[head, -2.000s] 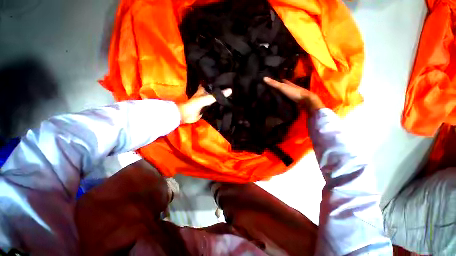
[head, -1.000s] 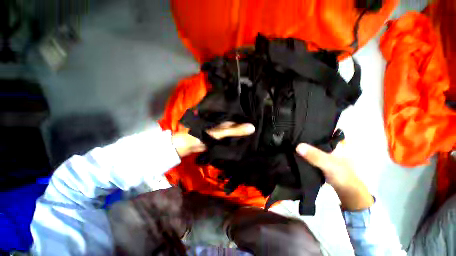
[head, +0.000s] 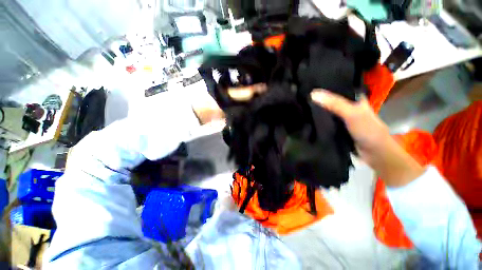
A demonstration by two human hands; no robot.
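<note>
A large tangled black bundle of webbing and strap pieces is held up in front of me between both hands, with loose ends hanging down. My left hand grips its left side, the fingers partly hidden in the black pieces. My right hand is pressed on its right side, thumb on top. The bundle is blurred, so single pieces cannot be told apart. An orange sack shows below and behind it.
A pale worktable runs behind the bundle. Orange sacks lie at the right. A blue bin stands lower left, with more blue bins at the far left. A dark pile hangs at the left table edge.
Both hands went into the orange sack's black contents, took hold of a large bundle and lifted it out. The view has turned up from the floor towards the worktable.
</note>
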